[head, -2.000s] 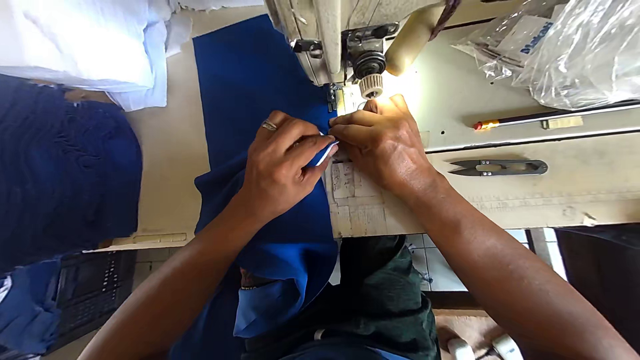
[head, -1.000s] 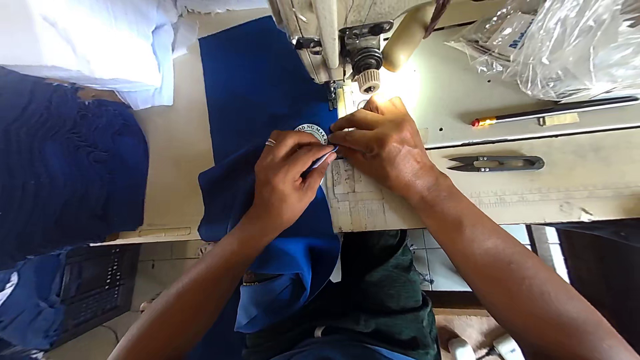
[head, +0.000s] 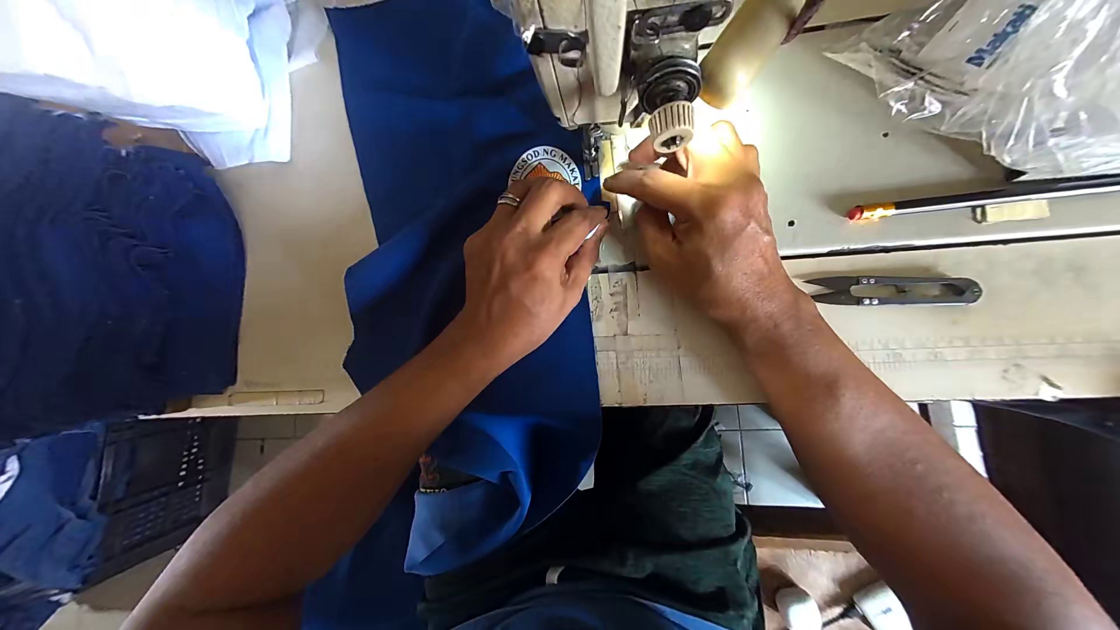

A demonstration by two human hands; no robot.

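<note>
Blue fabric (head: 437, 114) lies under the presser foot (head: 594, 153) of a sewing machine (head: 604, 52) and drapes over the table's front edge onto the lap. My left hand (head: 534, 262) rests on the fabric, thumb and forefinger pinching its right edge, just in front of the foot. A round printed emblem (head: 544, 166) shows partly beyond its fingers. My right hand (head: 700, 210) is right of the foot, fingers bent beside the fabric edge under a bright lamp. Glare and the ribbed knob (head: 672, 125) partly hide its fingertips, so its hold cannot be told.
Thread snips (head: 897, 290) and a pencil (head: 989, 197) lie to the right, below a clear plastic bag (head: 1006, 79). A stack of dark blue cloth (head: 114, 262) and white cloth (head: 157, 70) are at the left. A black crate (head: 166, 490) stands below the table's left side.
The round emblem shows more plainly past my left hand. The fabric's right edge beside the hands now lies flatter and straighter. My right hand's fingers have parted from my left hand's fingertips.
</note>
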